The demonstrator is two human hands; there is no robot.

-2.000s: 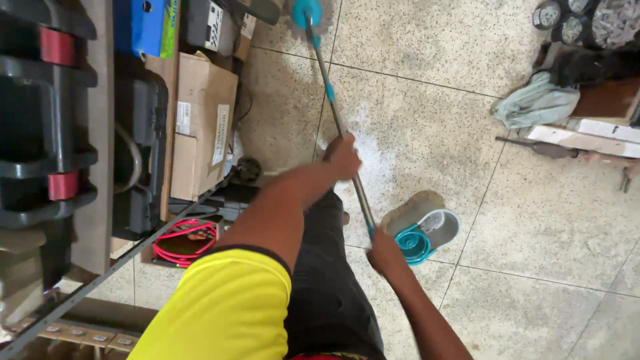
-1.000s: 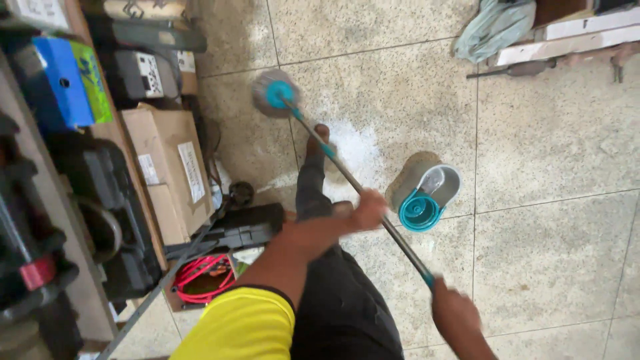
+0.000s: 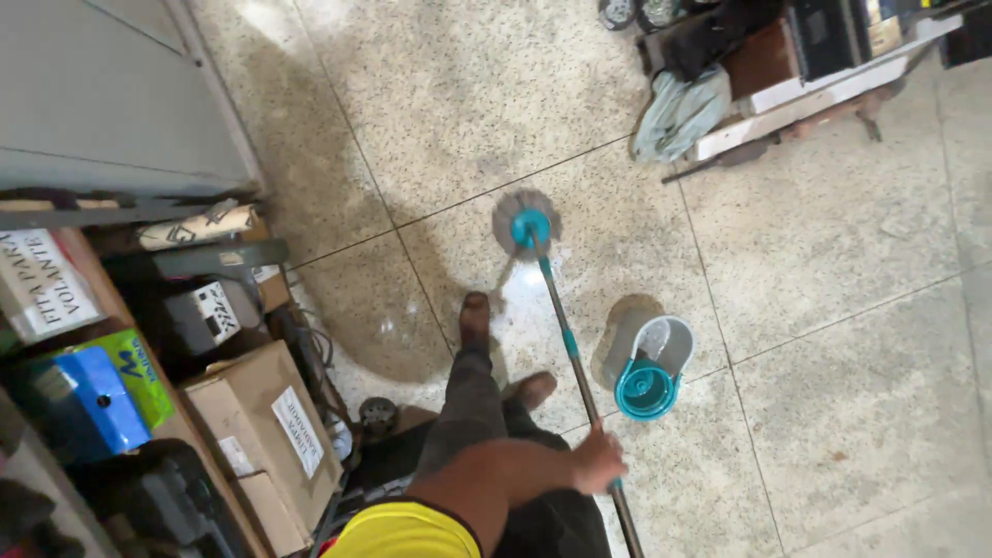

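My left hand (image 3: 598, 461) is closed around the metal handle of a spin mop (image 3: 576, 364), in the lower middle of the view. The mop's round teal head (image 3: 531, 228) with its grey fringe rests on the speckled floor ahead of my feet. Beside the handle, to its right, stands a grey mop bucket (image 3: 680, 341) with a teal wringer basket (image 3: 645, 390) in it. My right hand is out of view, and the handle's lower end runs past the bottom edge.
Shelves at left hold a cardboard box (image 3: 260, 434), a blue box (image 3: 101, 399) and black cases. A grey cabinet (image 3: 101, 101) stands at upper left. At upper right are a plastic bag (image 3: 682, 112) and a low shelf (image 3: 806, 108) with boxes. My feet (image 3: 475, 314) are left of the handle.
The mop head has moved from left of my forward foot to the floor ahead and right of it. My right hand, on the handle's lower part before, has left the view. The view has shifted.
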